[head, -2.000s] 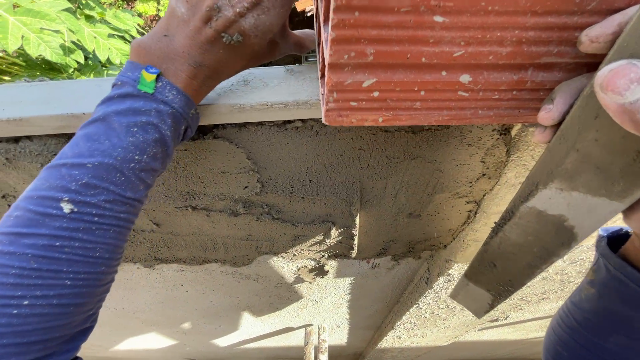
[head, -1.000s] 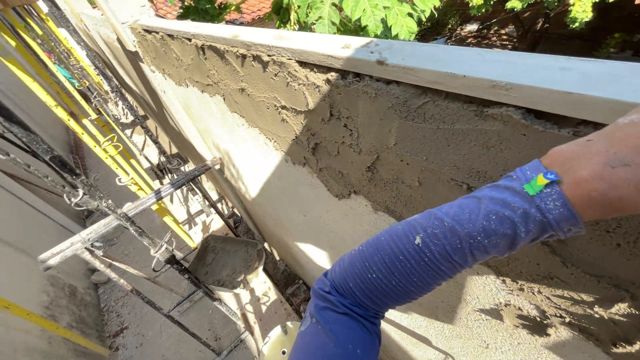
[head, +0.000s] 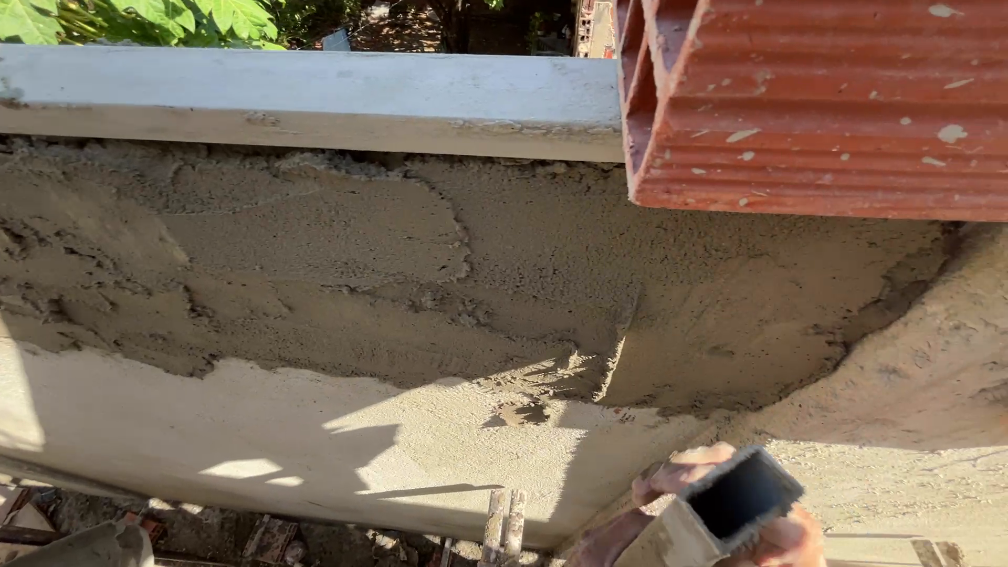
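At the bottom right, fingers that appear to be my right hand grip a hollow rectangular metal straightedge, its open end facing up at me. My left hand cannot be made out. Wet mortar covers the upper band of the wall, with ridges, rough patches and a ragged lower edge. Below it lies paler, drier plaster. A red hollow clay brick sits at the upper right, overlapping the end of the pale coping along the wall top.
The wall meets another plastered surface at the right. Mortar-stained rails rise at the bottom centre. Broken brick pieces and a partly visible container are at the lower left. Green leaves lie beyond the coping.
The left hand and blue sleeve, over the wall in both earlier frames, are out of view. The straightedge, at the right two seconds ago, is now low in view. The view has swung back from the left.
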